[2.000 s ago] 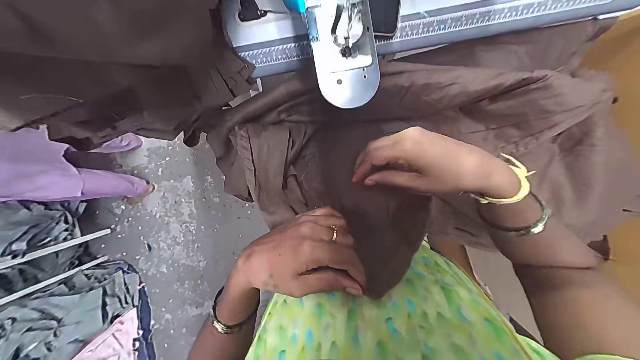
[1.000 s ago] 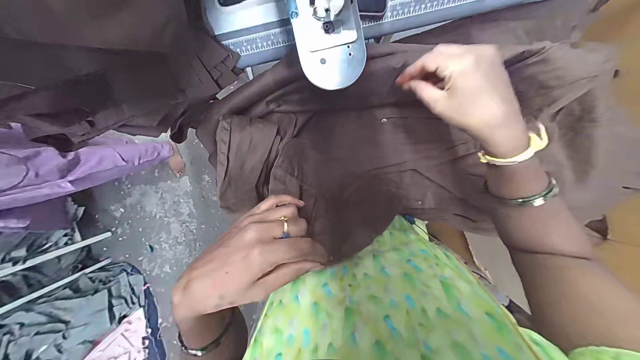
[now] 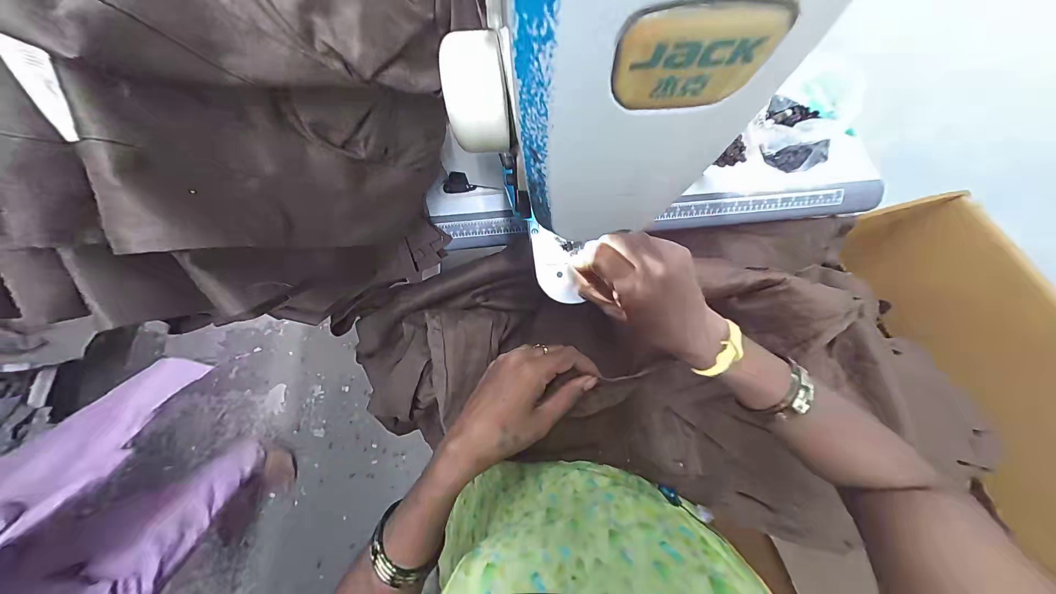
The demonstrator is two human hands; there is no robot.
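Dark brown cloth (image 3: 660, 421) spreads over my lap and around the white arm tip (image 3: 556, 276) of a Jack sewing machine (image 3: 627, 165). My left hand (image 3: 524, 396), wearing a ring, pinches a fold of this cloth between thumb and fingers. Higher up and to the right, my right hand (image 3: 639, 293) is raised at the machine's needle area, its fingers bent together beside the arm tip. Those fingertips partly cover the needle area, and whether they hold anything cannot be made out.
More brown cloth pieces (image 3: 247, 165) hang at the upper left. Plastic bags with small dark items (image 3: 792, 136) lie behind the measuring scale (image 3: 751, 206). A yellowish panel (image 3: 957, 289) stands at the right. Another person's purple-clad leg (image 3: 190, 495) is at the lower left.
The view has tilted up, showing more of the machine. My right hand, raised over the cloth a second ago, is now at the arm tip. My left hand now pinches a fold.
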